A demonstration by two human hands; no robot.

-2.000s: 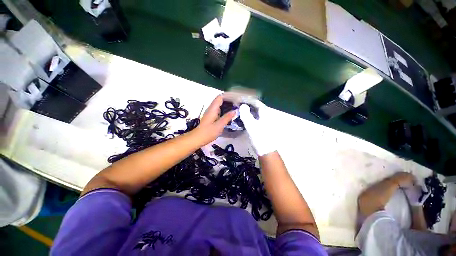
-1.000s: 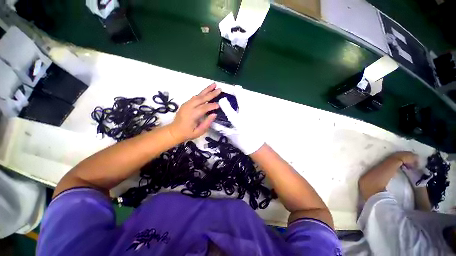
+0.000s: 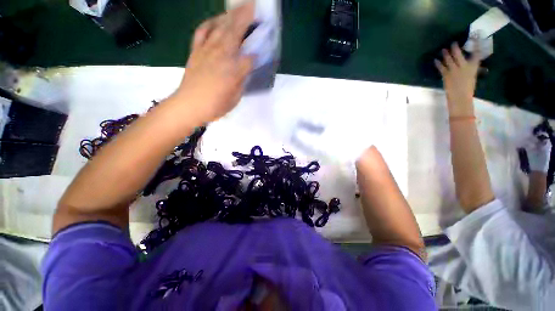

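My bare left hand [image 3: 216, 70] is at the near edge of the green belt, blurred, gripping an open retail box [image 3: 265, 51] with its white flap up. My right hand [image 3: 319, 133], in a white glove, is a blur against the white bench; its fingers cannot be made out. A small dark blurred shape shows beside it. A tangled pile of coiled black cables [image 3: 261, 185] lies on the bench in front of me, partly under my left forearm.
A closed black box [image 3: 342, 30] stands on the green belt [image 3: 401, 54]. Another black box [image 3: 122, 24] is at upper left. Black boxes [image 3: 30, 140] lie on the bench at far left. At right, a neighbour's bare hand [image 3: 460, 76] reaches to a white-flapped box [image 3: 487, 30].
My hands have moved apart: the left went up to a box at the belt, the right moved right over the bench. The neighbour's arm now reaches to the belt. The view has shifted.
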